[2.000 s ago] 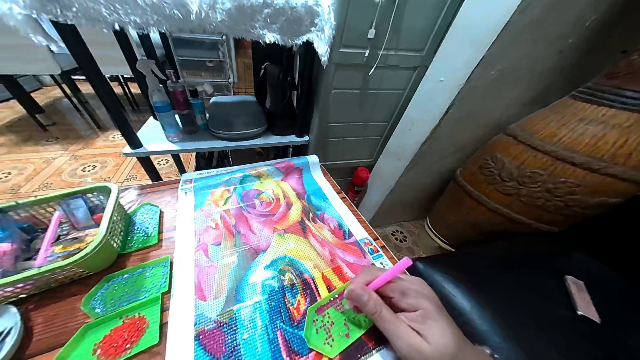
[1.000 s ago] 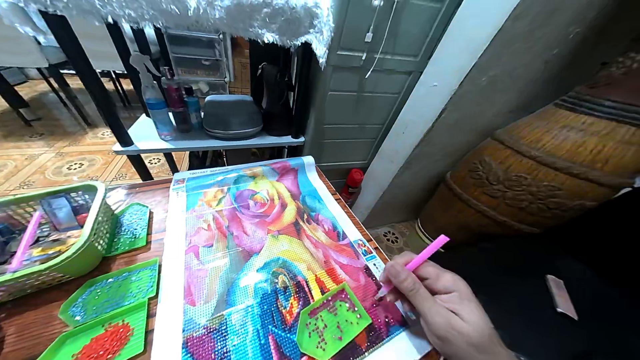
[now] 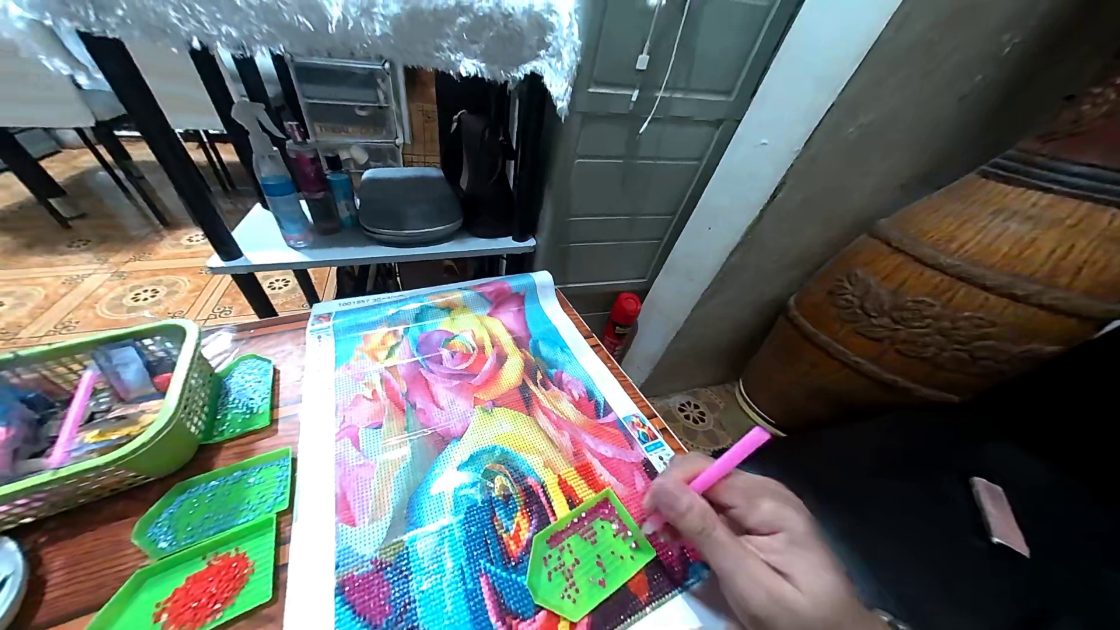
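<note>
My right hand (image 3: 752,534) holds a pink diamond-painting pen (image 3: 731,459) between thumb and fingers, its tip at the right edge of a small green tray (image 3: 591,556) with dark pink beads. That tray lies on a diamond-painting canvas (image 3: 472,429) of roses, its lower part covered in beads. Left of the canvas are a green tray (image 3: 262,573) with red beads (image 3: 206,591), a green tray (image 3: 219,499) with light blue beads and another green tray (image 3: 243,398) with blue beads. My left hand is not in view.
A green plastic basket (image 3: 179,420) of supplies stands at the left on the wooden table (image 3: 79,560). Behind is a shelf (image 3: 376,254) with a spray bottle (image 3: 282,197) and a grey case (image 3: 409,206). A red canister (image 3: 622,322) and a large carved barrel-like vessel (image 3: 927,297) are at the right.
Two seconds ago my right hand was over the small tray, partly covering it; it has moved right, to the tray's edge. The pen is still held.
</note>
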